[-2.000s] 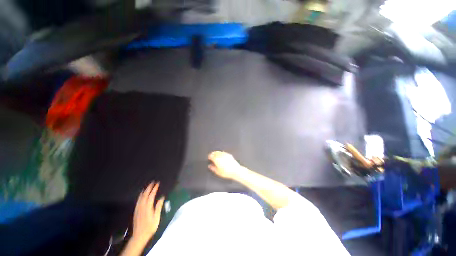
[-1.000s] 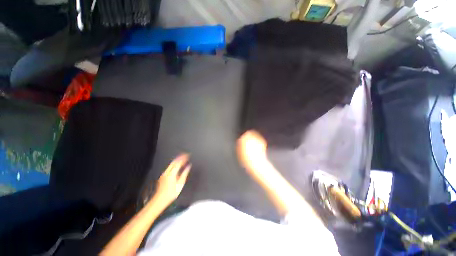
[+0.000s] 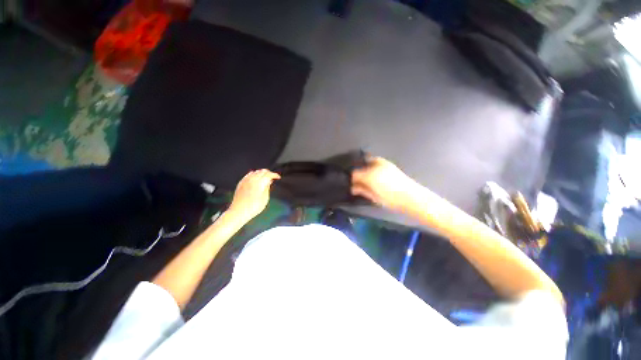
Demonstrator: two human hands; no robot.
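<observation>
A black garment piece [image 3: 313, 181] is stretched between my hands at the near edge of the grey ironing table [image 3: 393, 91]. It looks like a narrow strip. My left hand [image 3: 254, 193] grips its left end and my right hand [image 3: 376, 181] grips its right end. The fingers are partly blurred. The pressed garment stack [image 3: 211, 98] lies flat and black on the table's left side, just beyond my left hand.
The iron [image 3: 500, 205] with a tan handle rests at the table's right edge. Folded black garments [image 3: 502, 53] lie at the far right. A red bag [image 3: 137, 39] is beyond the stack. A pale ribbon [image 3: 91, 275] lies on dark cloth at lower left.
The black garment piece has come from the table's far right to the near edge, now between both hands. Both hands have closed on it. The view has shifted and tilted.
</observation>
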